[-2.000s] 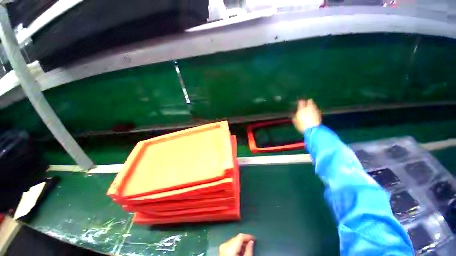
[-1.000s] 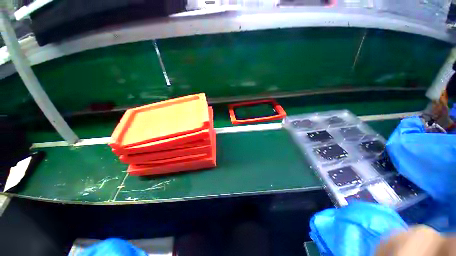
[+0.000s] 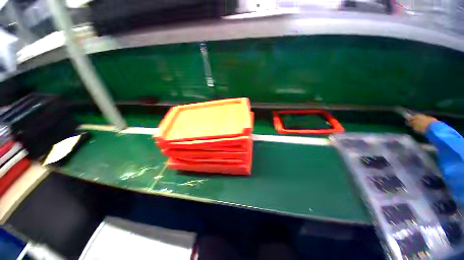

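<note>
Neither of my hands can be made out. A stack of orange-red trays [image 3: 203, 122] stands on the green bench, its layers slightly uneven. Behind and to its right, a red frame [image 3: 333, 125] with a dark glossy middle lies flat beyond the white line. At the right, a clear blister tray [image 3: 360, 175] holds small dark boards [image 3: 386, 183] in two columns. A bare hand [image 3: 421, 123] with a blue sleeve reaches in from the right edge, seemingly another person's. A small greyish thing shows at its fingertips, too blurred to name.
A pale post [image 3: 90, 76] rises at the left. A dark holder with a pale sheet [image 3: 63, 149] lies at the bench's left end. A white tray or sheet [image 3: 135, 244] shows below the bench edge. Dark and red stacked items stand at far left. A white shelf edge [image 3: 285, 28] runs above.
The view has shifted and the bench items appear further right. My hands seen at first have left view. The blue sleeves near the blister tray have gone, except one arm, now at its far right.
</note>
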